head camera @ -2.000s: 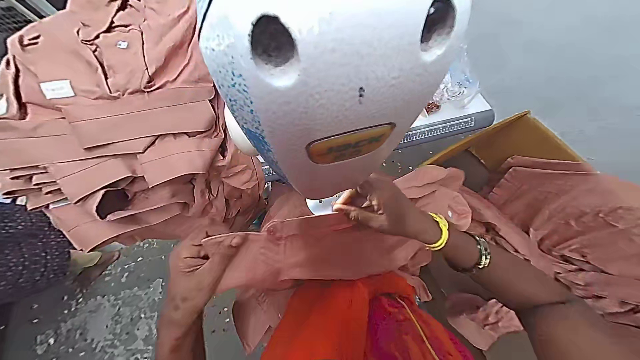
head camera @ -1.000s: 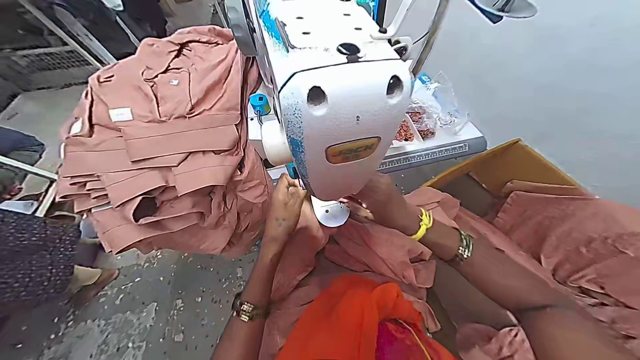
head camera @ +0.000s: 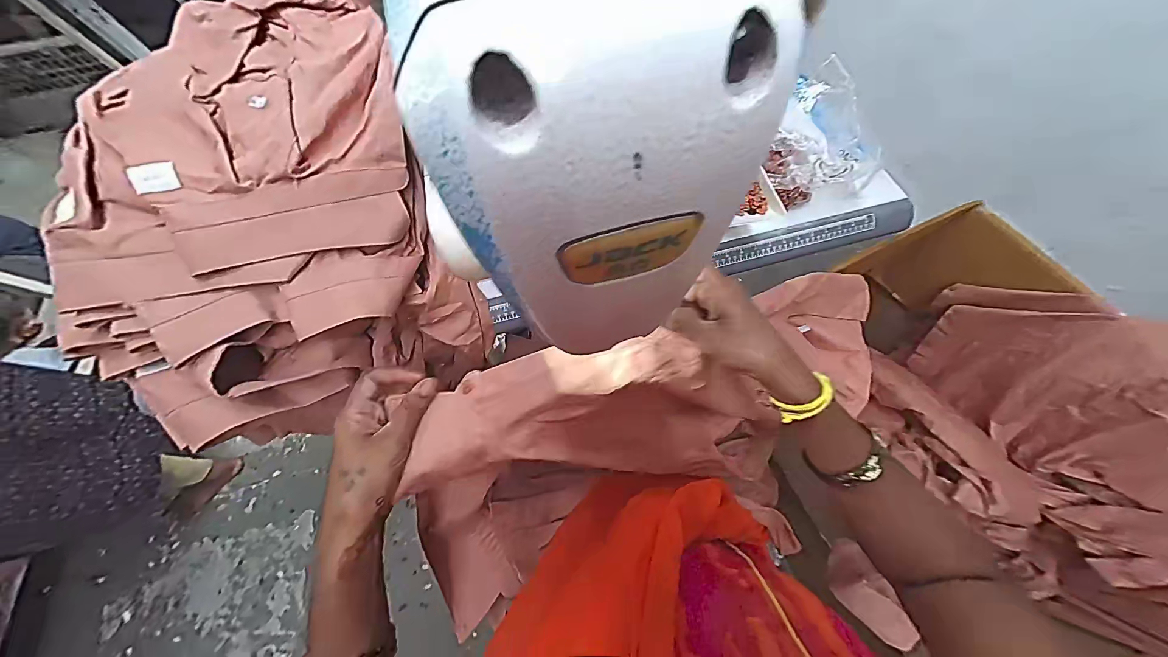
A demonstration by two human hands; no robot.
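Note:
A white Jack industrial sewing machine head [head camera: 602, 164] fills the top centre and hides its needle area. Below it, a salmon-pink garment [head camera: 584, 420] is stretched between my hands. My left hand [head camera: 388, 411] pinches the garment's edge at the left, thumb against curled fingers. At the right, close beside the lower machine head, my right hand [head camera: 716, 319] grips the cloth, its fingertips partly hidden. Light falls on the cloth just under the head.
Stacked salmon garments [head camera: 246, 228] stand at the left. More salmon cloth [head camera: 1049, 401] lies at the right in a cardboard box [head camera: 985, 246]. Behind the head, the machine table [head camera: 812, 228] holds a plastic bag [head camera: 830, 128] and small reddish pieces. A person's dark patterned clothing [head camera: 73, 456] shows at far left.
My left hand has moved away from the machine head, left and down, and the garment now stretches between both hands. The view has moved much closer to the machine.

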